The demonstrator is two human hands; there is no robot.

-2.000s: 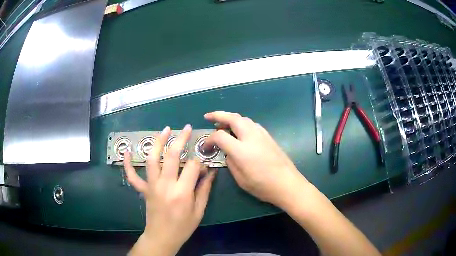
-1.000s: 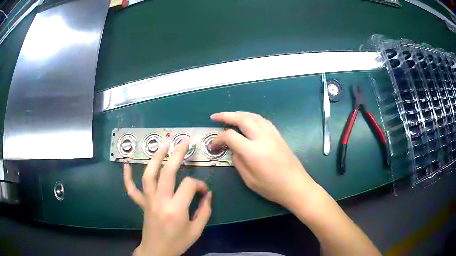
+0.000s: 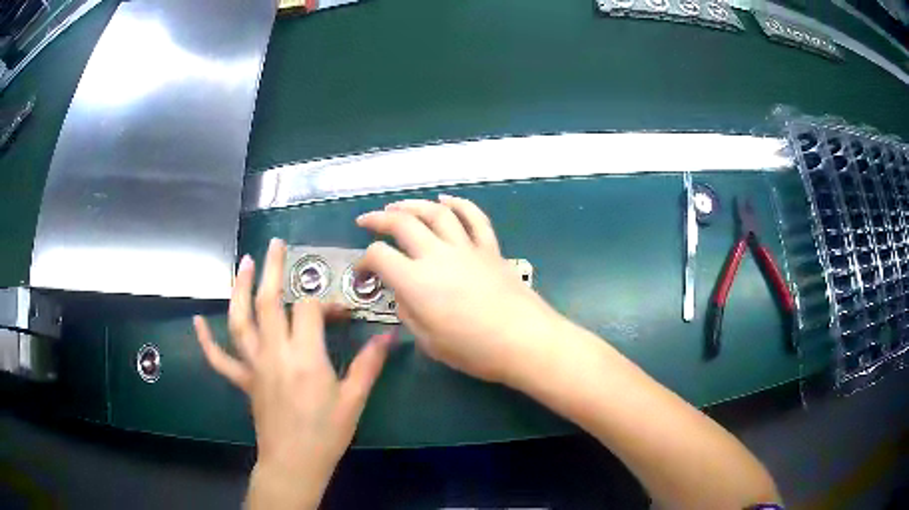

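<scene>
A silver-grey plate with round rings (image 3: 311, 279) lies flat on the green surface in front of me. Two rings at its left show; the rest are under my right hand, and its right end sticks out beyond. My right hand (image 3: 449, 284) is palm down over the plate, its thumb tip at the second ring from the left and its other fingers apart above. Nothing held in it shows. My left hand (image 3: 294, 364) is at the plate's left end and near edge, fingers spread, with no part visibly held.
A large metal sheet (image 3: 150, 149) lies left, with a loose ring part (image 3: 149, 363) below it. A metal strip (image 3: 518, 159) crosses behind the plate. Tweezers (image 3: 690, 249), a black disc (image 3: 703, 204), red-handled pliers (image 3: 750, 249) and a clear tray (image 3: 867, 239) are right. Other plates (image 3: 673, 12) lie far back.
The view has shifted, so the surroundings sit further right and lower. My right hand has moved left along the plate, from the fourth ring to the second. My left hand has moved to the plate's left end.
</scene>
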